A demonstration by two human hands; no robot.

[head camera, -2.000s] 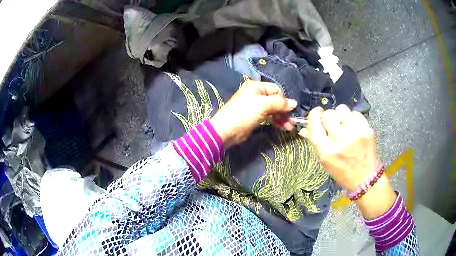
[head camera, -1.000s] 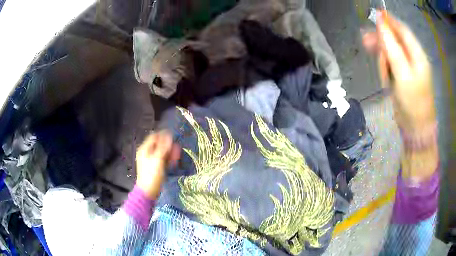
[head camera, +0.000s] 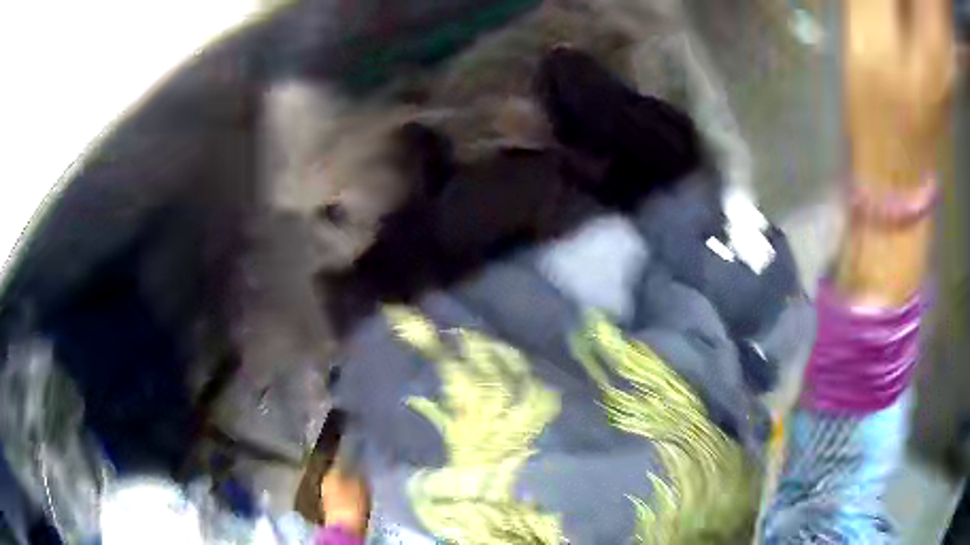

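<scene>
A dark grey-blue jacket [head camera: 574,415] with two yellow-green feather-like embroideries [head camera: 681,436] lies spread in front of me, blurred. A pale patch [head camera: 601,266] shows near its upper part. My left hand [head camera: 345,498] is small and blurred at the jacket's lower left edge, partly cut off by the bottom; its grip cannot be made out. My right hand [head camera: 902,53] is raised at the upper right, off the jacket, with its fingers cut off by the top edge. Whether it holds anything is hidden.
Crumpled grey-beige and dark cloth [head camera: 489,117] lies beyond the jacket. A white curved edge [head camera: 96,96] fills the upper left. Pale crumpled material [head camera: 48,426] is at the left. Grey floor with a yellow line [head camera: 778,436] shows at the right.
Both hands have left the seam at the jacket's top. The right hand rose to the upper right and out past the top edge; the left moved down-left. The embroidered panel is now spread and sits lower.
</scene>
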